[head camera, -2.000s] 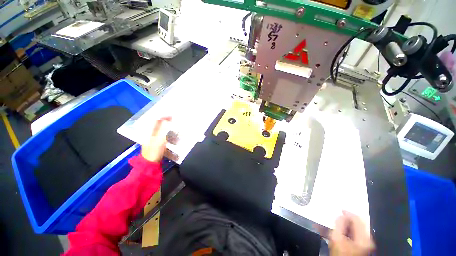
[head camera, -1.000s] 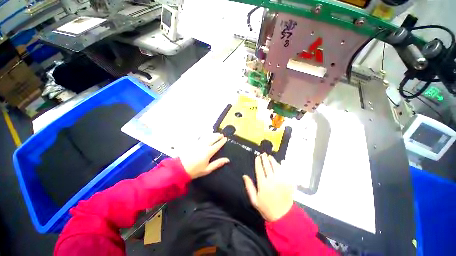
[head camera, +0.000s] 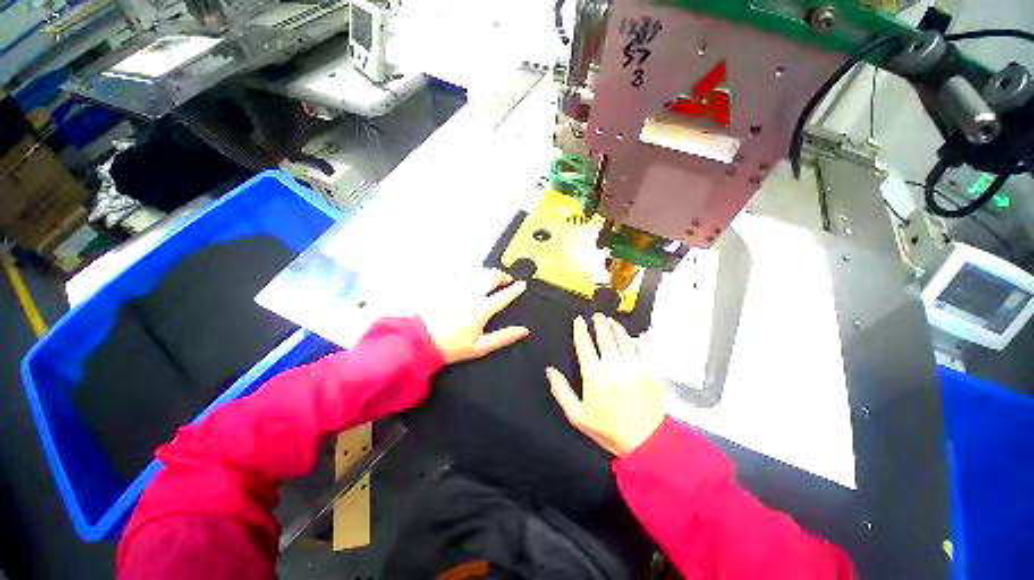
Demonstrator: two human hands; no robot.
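Observation:
A black fabric panel lies under the yellow clamp template and hangs toward me over the front of the bed. Dark round shapes show at the template's front-edge notches. My left hand lies flat on the panel's left part, fingertips near the left notch. My right hand lies flat on the panel, fingertips just in front of the right notch. Both hands have fingers spread and grasp nothing. The machine head stands over the template's right part, with an orange-yellow part low at the template.
The white feed plate spreads on both sides of the template over the grey bed. A blue bin with black panels stands at left, another blue bin at right. A control panel is at right; a green bracket runs above.
My hands moved from the plate's left side and front right corner onto the black panel in front of the template. The feed plate and template sit slightly farther back relative to the head.

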